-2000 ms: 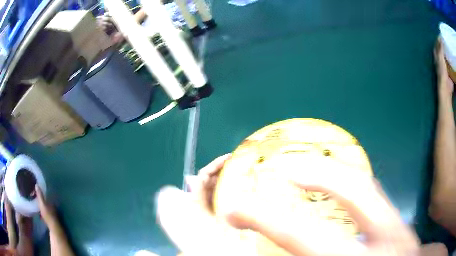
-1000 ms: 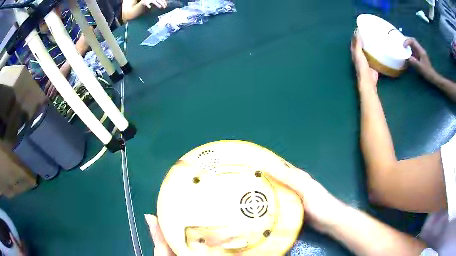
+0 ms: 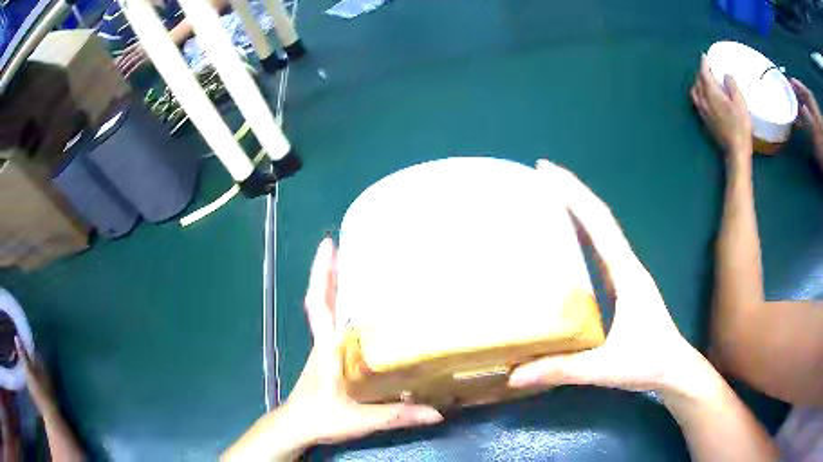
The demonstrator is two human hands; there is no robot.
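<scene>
A diffuser unit [image 3: 465, 262] with a glossy white drum body and a wood-grain lower band is in front of me. Its side faces me, with the wood band toward me and a pale slot in the band. The white part is overexposed, so its detail is lost. My left hand [image 3: 338, 383] holds it at the lower left, thumb along the band. My right hand [image 3: 623, 307] holds it at the right, fingers up the white side and thumb on the band. The underside is hidden.
A co-worker at the right holds a similar white unit [image 3: 762, 95]. Another hand at the left edge holds a white ring-shaped part [image 3: 13, 338]. Cream padded tubes [image 3: 203, 90], grey cylinders [image 3: 149, 167] and cardboard boxes [image 3: 41, 212] stand upper left on the green mat [image 3: 433, 99].
The unit has been turned from its wood-grain underside facing me to its side and white body. My left hand now shows more fully around it. The view has shifted.
</scene>
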